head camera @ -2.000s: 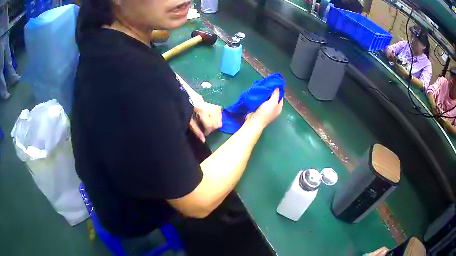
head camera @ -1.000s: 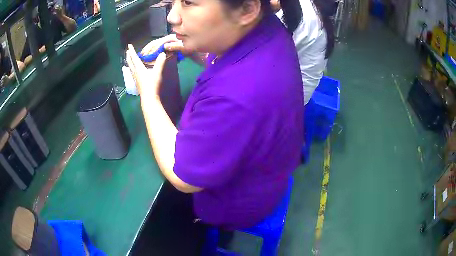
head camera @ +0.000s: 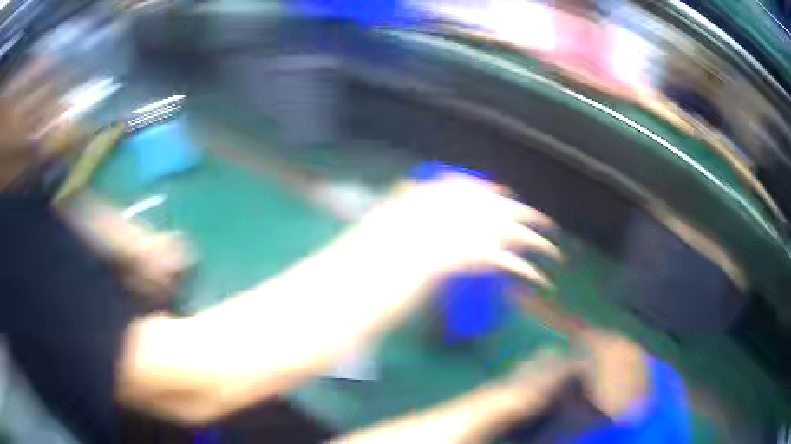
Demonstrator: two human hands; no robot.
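Note:
The view is strongly blurred. A speaker with a light brown wood-grain end panel (head camera: 617,375) is at the lower right, tilted. My left hand (head camera: 555,375) reaches in from the bottom edge and appears to hold the speaker's side; its fingers are smeared by the blur. A bright blue cloth (head camera: 670,408) lies against the speaker's right side and runs out of the bottom edge. My right hand is not visible.
A neighbouring person's bare arm (head camera: 286,312), with a black sleeve, stretches across the green work surface (head camera: 251,225), a blue cloth (head camera: 473,303) under its hand. A light blue bottle (head camera: 165,147) stands upper left. Grey speakers (head camera: 303,100) stand beyond; another dark box shape (head camera: 676,269) is at right.
The view has swung from the neighbour in purple back to the neighbour in black, whose arm now reaches across. My left hand and the wood-panelled speaker now show at the lower right.

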